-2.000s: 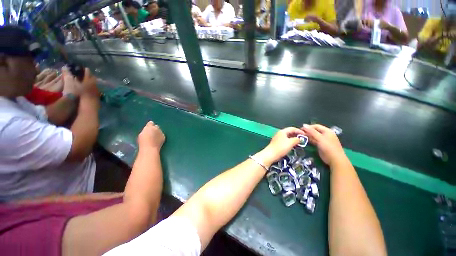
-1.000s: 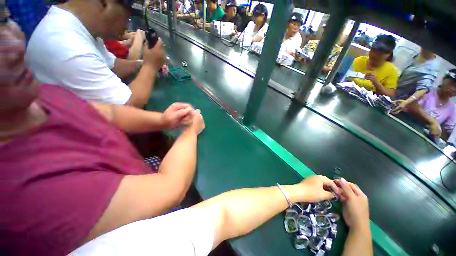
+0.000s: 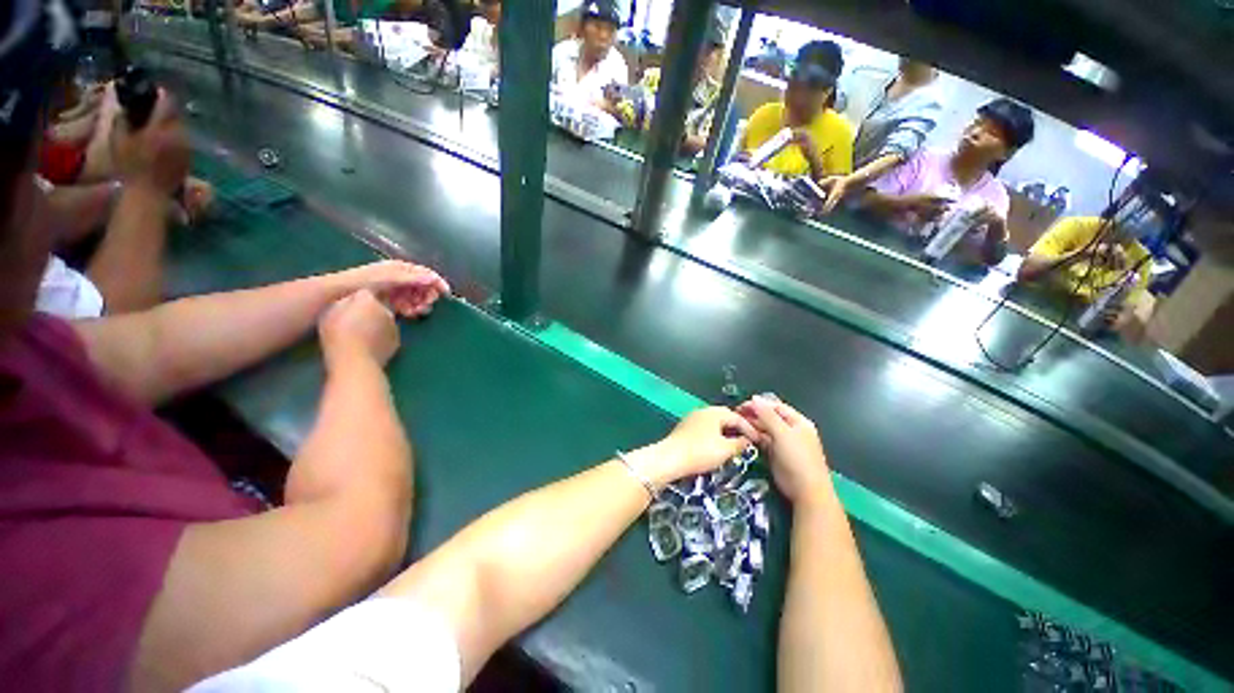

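Observation:
My left hand point(image 3: 704, 443) and my right hand point(image 3: 793, 450) meet at the fingertips over the bench's far edge. Their fingers are pinched together on a small part, mostly hidden by them. A pale, shiny edge shows just under the left fingertips. A loose pile of silvery rounded-square housing frames point(image 3: 696, 524) lies on the green bench point(image 3: 467, 433) between my forearms, just below the hands. Several frames have open or dark centres.
A bright green edge strip point(image 3: 616, 368) borders the dark conveyor belt point(image 3: 866, 406). A shiny unit point(image 3: 996, 500) lies on the belt, and small units point(image 3: 1069, 650) lie at lower right. A green post point(image 3: 525, 163) stands ahead. A neighbour's forearms point(image 3: 345, 447) are at left. People sit across.
The view has swung right since one second ago, so my hands and the pile appear further left. My hands stay together at the fingertips. The left neighbour's hands have shifted slightly apart.

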